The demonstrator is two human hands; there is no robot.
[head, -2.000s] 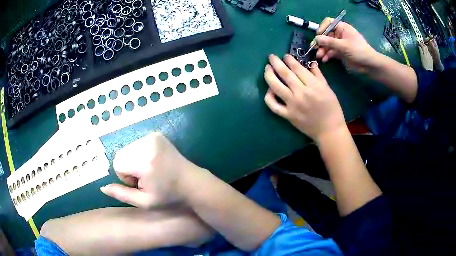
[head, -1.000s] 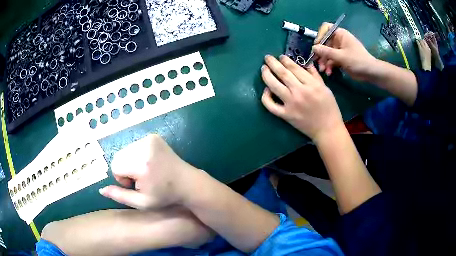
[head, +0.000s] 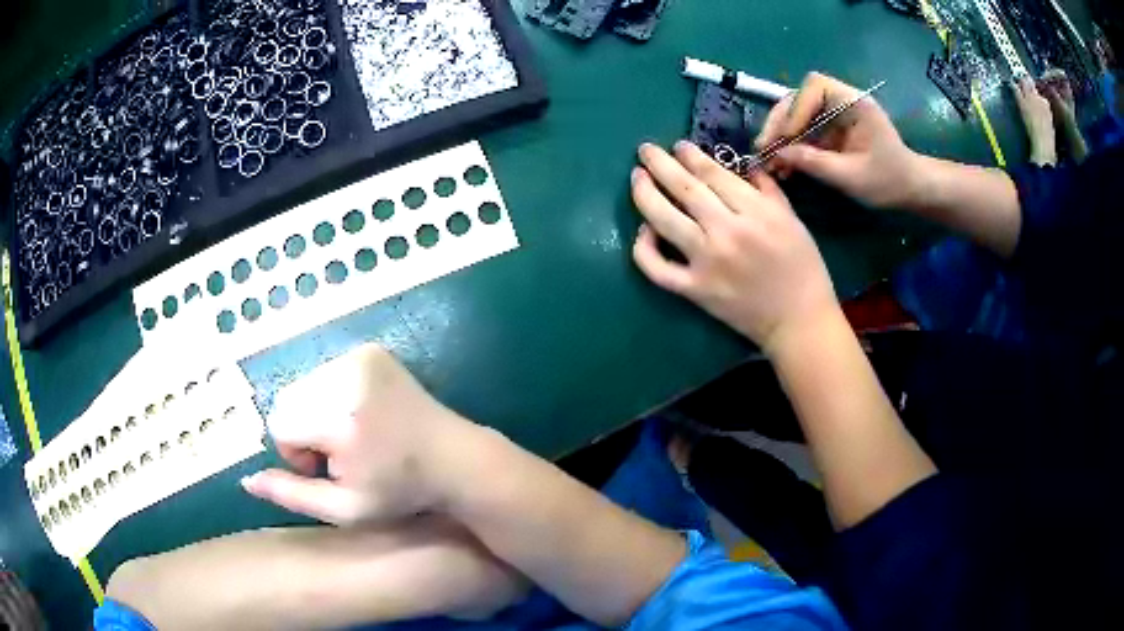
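My right hand (head: 351, 438) hangs over the bench's near edge, back up, fingers loosely curled and thumb apart; I see nothing in it. My left forearm crosses underneath, and its hand is hidden from view. A cream strip with two rows of large round holes (head: 358, 250) lies on the green mat beyond my right hand. Another cream sheet with rows of smaller-looking holes (head: 105, 493) lies left of that hand. My right hand shows near the sheet's right edge; I cannot tell whether they touch.
A black parts tray (head: 265, 185) holds heaped rings and glittering silvery-white pieces. At right, another person's hands (head: 740, 234) work on a black plate (head: 715, 113) with tweezers (head: 828, 120), beside a white pen (head: 705, 70). Black plates (head: 579, 15) lie at the top. Further hands show at upper right.
The view has shifted slightly. The other person's tweezers have tilted to a flatter angle over the black plate. My right hand has kept its pose.
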